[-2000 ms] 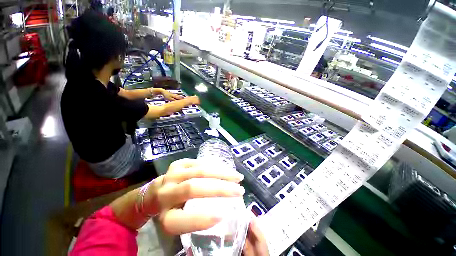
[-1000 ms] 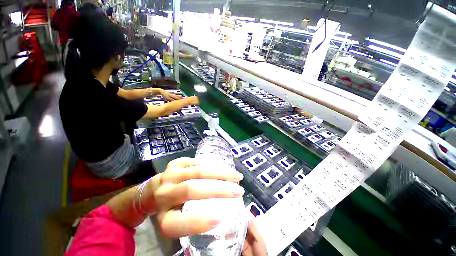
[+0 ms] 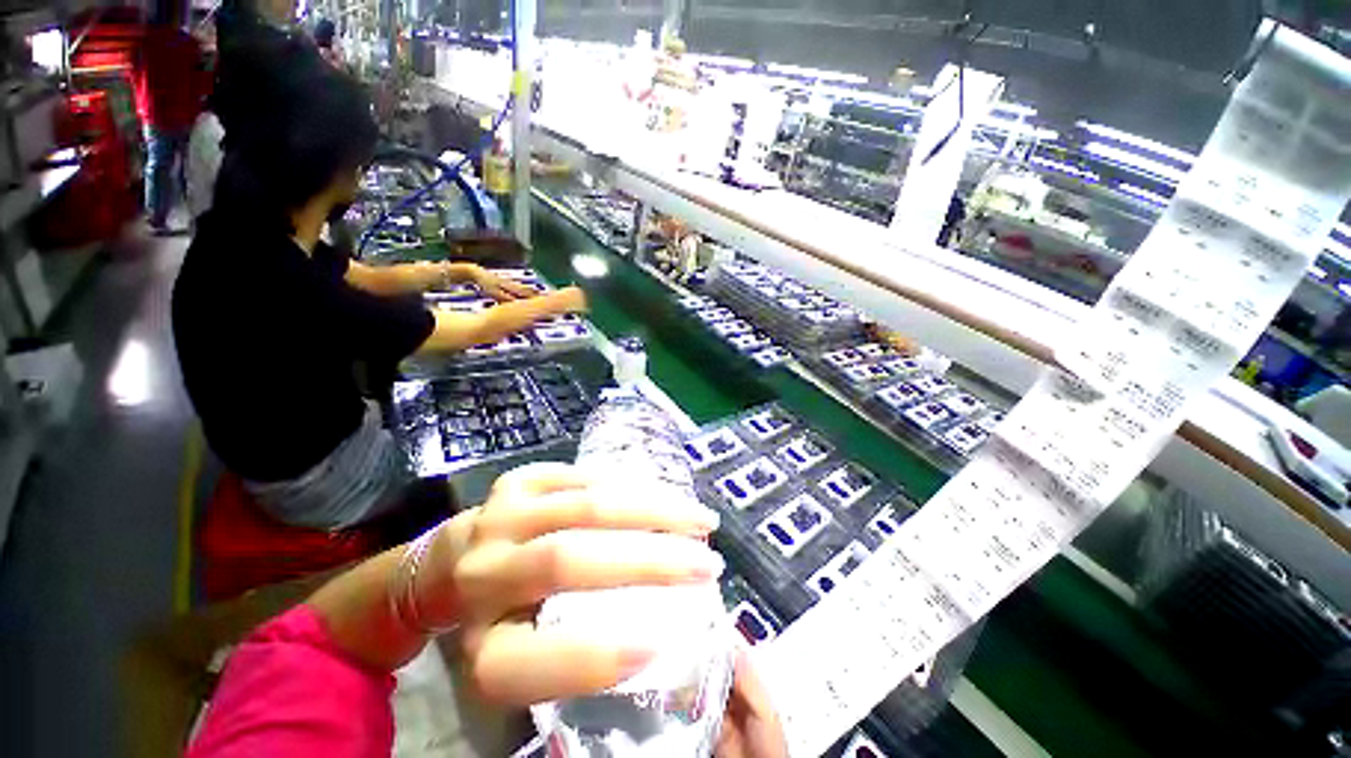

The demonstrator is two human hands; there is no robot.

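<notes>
My left hand (image 3: pixel 578 592) is wrapped around a clear plastic bottle (image 3: pixel 640 444), held tilted with its narrow neck pointing up and away. My right hand (image 3: pixel 753 717) shows only as a few fingers at the bottom edge, beside the bottle and the lower end of the label strip (image 3: pixel 1022 496); the rest is hidden, so its grip cannot be told. The white strip with rows of black print runs from the upper right down to these fingers. Behind it, a tray of white devices (image 3: pixel 797 521) lies on the bench.
A seated person in black (image 3: pixel 289 319) works at trays on the left. An empty dark blister tray (image 3: pixel 489 415) lies beyond the bottle. Stacked filled trays (image 3: pixel 904 388) stand along the green surface (image 3: pixel 771 388). A shelf rail (image 3: pixel 948 289) crosses beyond. Dark stacked trays (image 3: pixel 1237 592) are at right.
The bottle's neck and cap now show more clearly above my left hand. A person in red has come into view in the far left aisle. My left hand has kept its hold.
</notes>
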